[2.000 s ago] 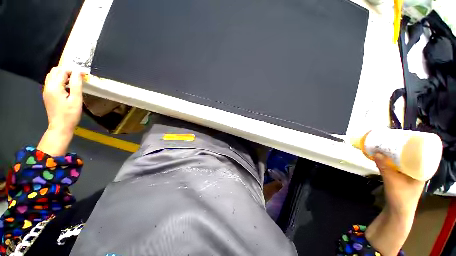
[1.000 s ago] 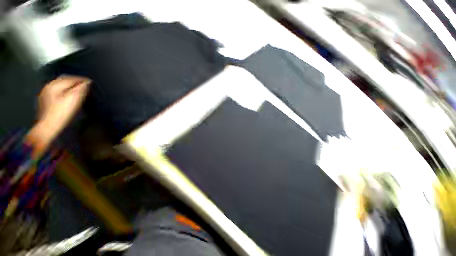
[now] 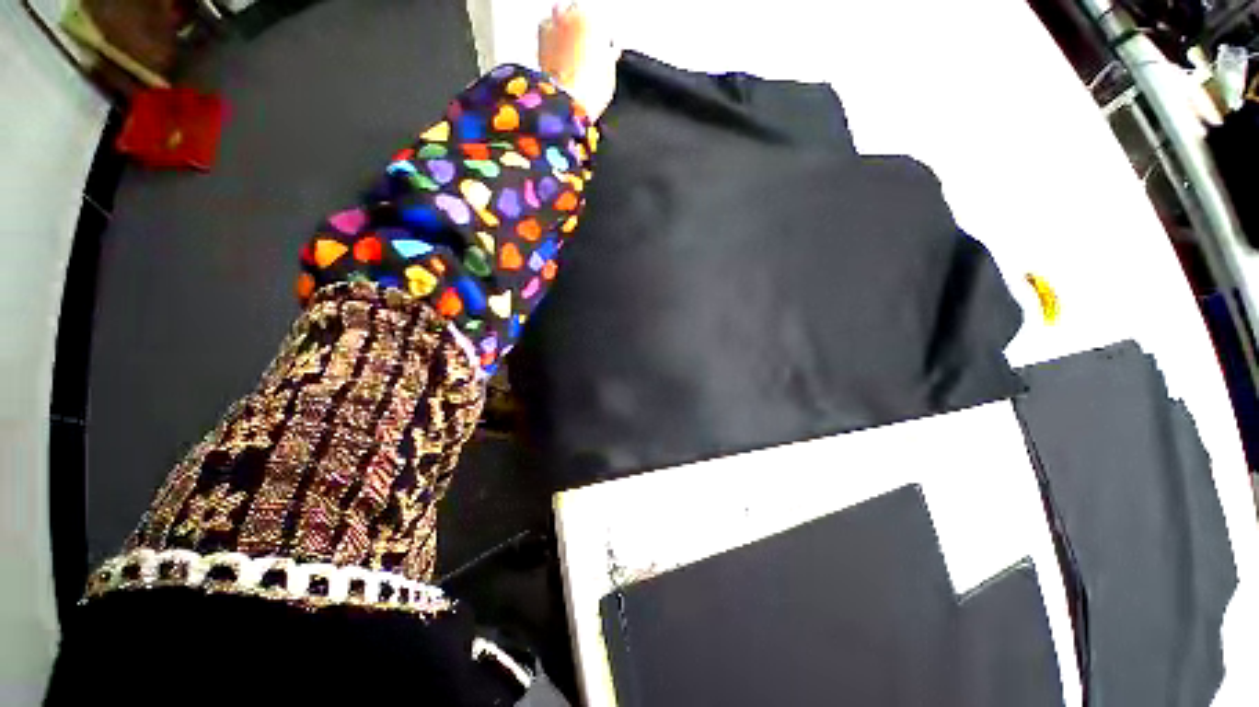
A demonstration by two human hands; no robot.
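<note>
My left hand point(image 3: 563, 44) is small and blurred at the top, beyond the heart-patterned sleeve, over the white table just left of the loose black stack's top corner. Whether it holds anything cannot be told. The stack of soft black pieces point(image 3: 759, 263) lies creased beside my sleeve. The black cut panel point(image 3: 828, 622) with a stepped corner lies on the white work board point(image 3: 746, 511) at the bottom, cut off by the frame edge. My right hand is out of the picture.
A second stack of dark grey pieces point(image 3: 1139, 511) lies right of the board. A small yellow item point(image 3: 1042, 297) is on the white table point(image 3: 994, 166). A red object point(image 3: 173, 127) is at the upper left. Rails and other items stand at the upper right.
The view has swung left. My left hand has gone from the board's near corner to the far side beside the loose stack. My right hand and the bottle have left the picture.
</note>
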